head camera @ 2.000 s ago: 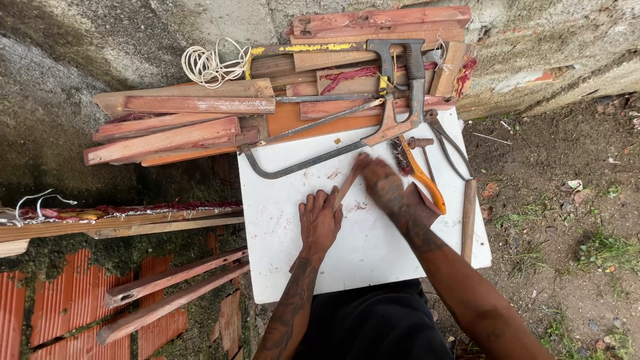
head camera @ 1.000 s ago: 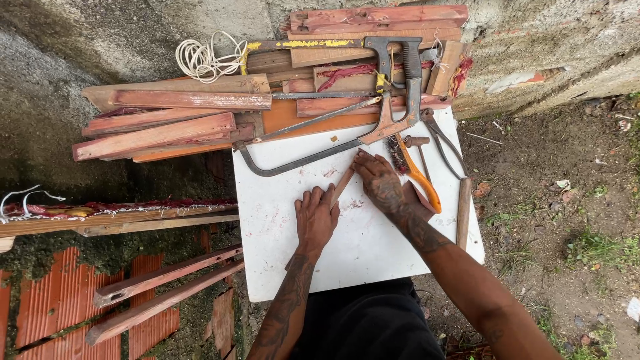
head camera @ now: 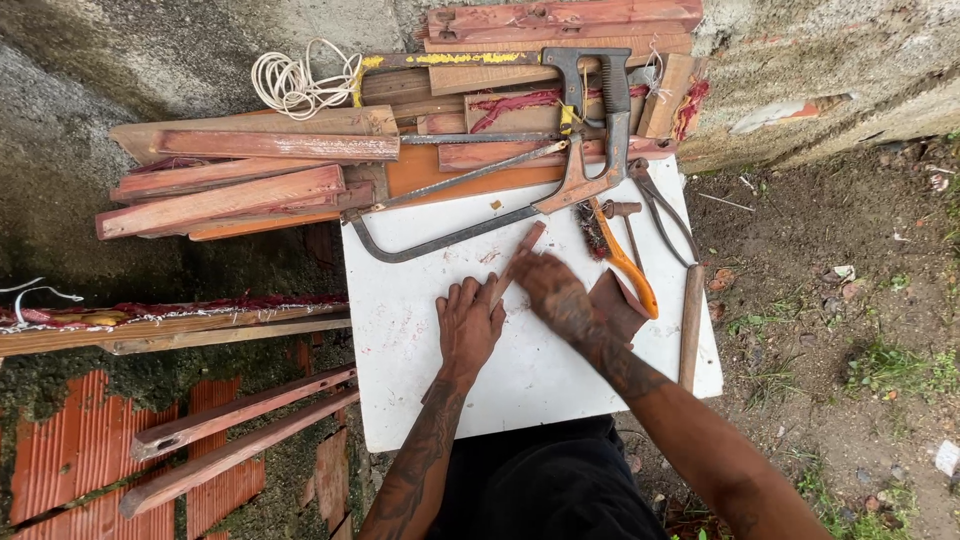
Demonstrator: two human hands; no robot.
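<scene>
A narrow reddish wooden strip (head camera: 531, 237) lies slanted over the white board (head camera: 405, 330). My left hand (head camera: 469, 322) holds its lower part down. Blurred, my right hand (head camera: 546, 281) touches the strip's upper part; whether it grips something is hidden. Right of it lie a folded brown sheet of sandpaper (head camera: 616, 304), a wire brush with an orange handle (head camera: 634, 277) and a small hammer-like tool (head camera: 624, 211). A hacksaw (head camera: 450, 241) rests beyond the hands; a second hacksaw (head camera: 480, 58) lies across the wood pieces.
Stacked reddish wood pieces (head camera: 225, 199) and a coiled white cord (head camera: 304, 81) lie at the back against a concrete wall. Metal pincers (head camera: 664, 202) and a wooden handle (head camera: 691, 330) line the board's right edge. Long wooden bars (head camera: 247, 409) project at left.
My right hand has moved back from the strip's far end toward my left hand, leaving that end showing. My left hand has stayed on the strip.
</scene>
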